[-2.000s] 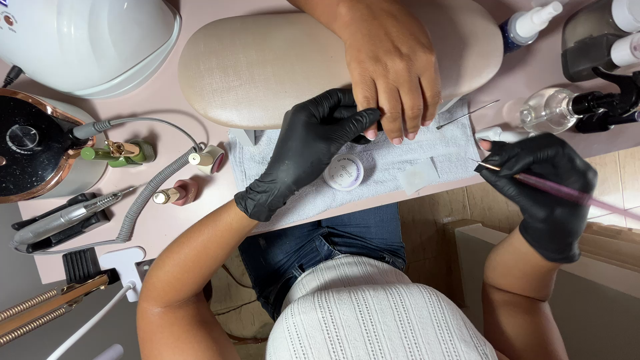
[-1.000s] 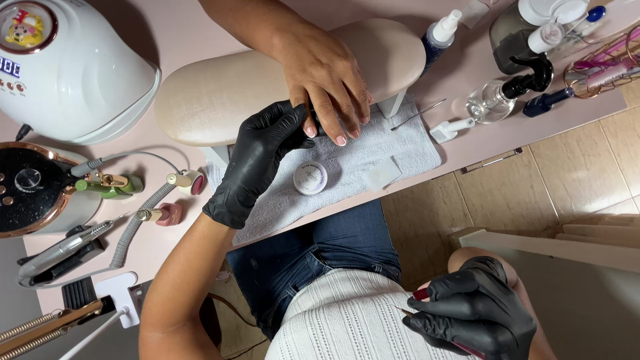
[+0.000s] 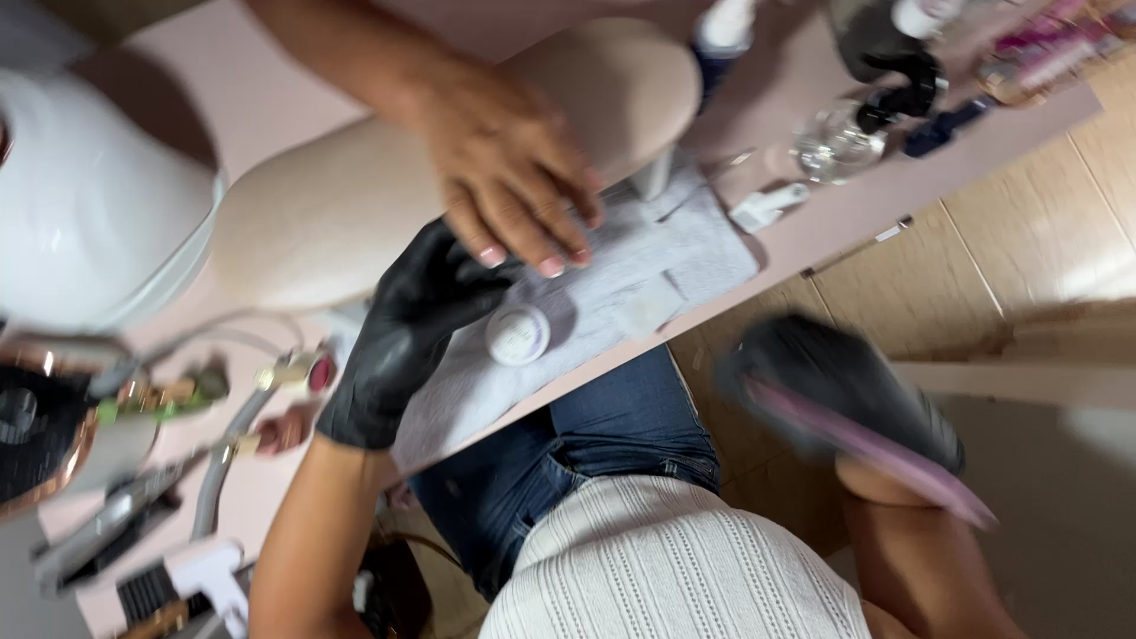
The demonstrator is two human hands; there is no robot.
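Observation:
My left hand (image 3: 413, 337), in a black glove, is at the fingertips of another person's hand (image 3: 510, 173); its own fingertips are partly hidden there, so the grip cannot be made out. That person's hand lies palm down over a beige arm rest cushion (image 3: 311, 222), fingers over its near edge. Beside my left fingers a small round jar with a white lid (image 3: 518, 335) stands on a grey-white towel (image 3: 461, 399). My right hand (image 3: 834, 390), also gloved in black and blurred by motion, is right of my lap and holds a slim pink-purple tool (image 3: 879, 444).
A white nail lamp (image 3: 98, 204) stands at left. Below it are polish bottles (image 3: 297, 370), a coiled grey cable and a nail drill handpiece (image 3: 115, 524). To the right are a clear pump bottle (image 3: 839, 142), a white clip-like piece (image 3: 769, 208) and a blue-and-white bottle (image 3: 723, 44).
My right hand was beside the towel, then close to my body, and is now farther out from it, still with the slim tool. My left hand stays at the other person's fingers.

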